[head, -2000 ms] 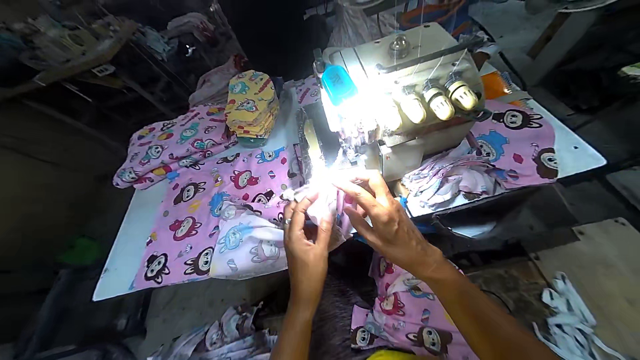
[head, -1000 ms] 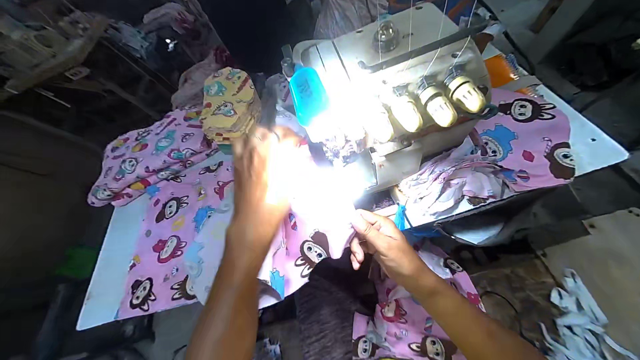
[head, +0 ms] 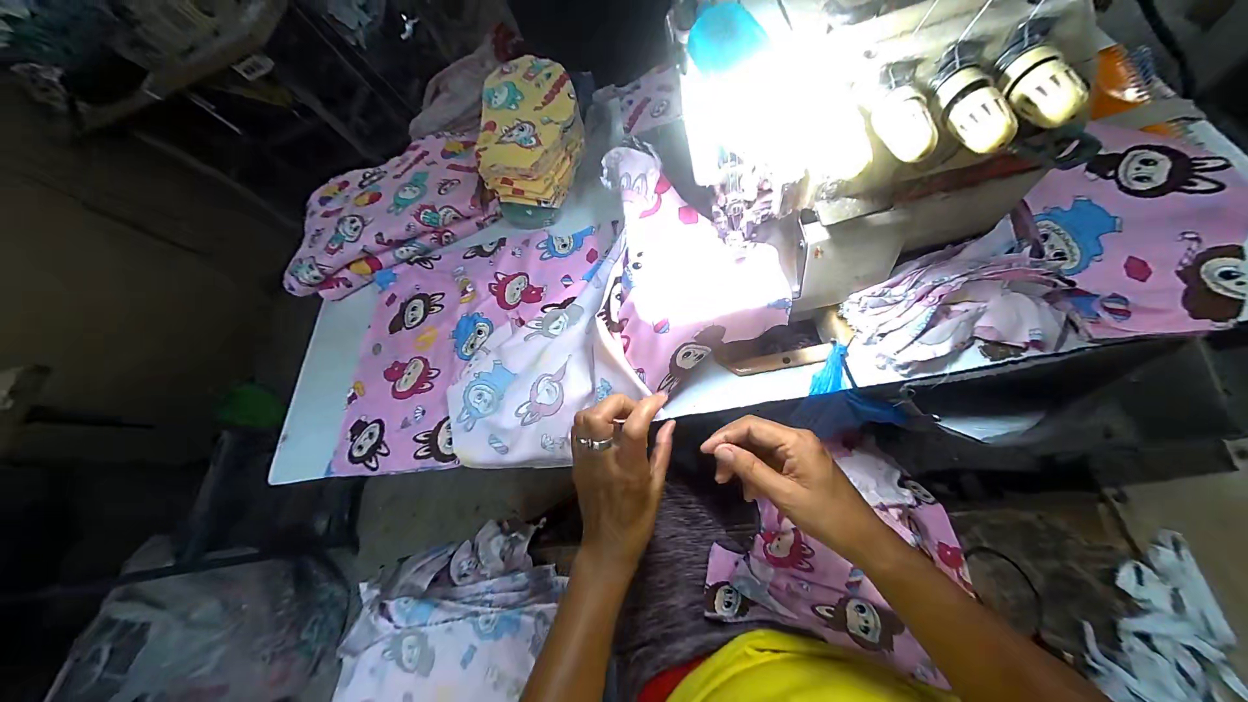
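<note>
A pink cartoon-print fabric piece (head: 673,302) lies under the needle area of an overlock sewing machine (head: 848,244), washed out by its bright lamp. My left hand (head: 619,458), with a ring on one finger, is at the table's front edge, its fingertips at the lower corner of that fabric; whether they pinch it is unclear. Just right of it, my right hand (head: 780,473) hovers before the edge, thumb and forefinger close together; anything thin between them cannot be made out. Left of the piece, printed fabric (head: 419,361) is spread with its pale reverse side (head: 517,400) folded over.
A stack of yellow printed fabric pieces (head: 531,127) stands at the back left beside bunched pink fabric (head: 390,210). Fabric scraps (head: 965,302) are heaped right of the machine. More pink fabric (head: 838,595) rests on the lap, and white strips (head: 1160,614) lie at lower right.
My left hand has come from the machine's left side back to the front edge. My right hand remains near the front edge. Two seconds ago both hands were at the needle area with fabric.
</note>
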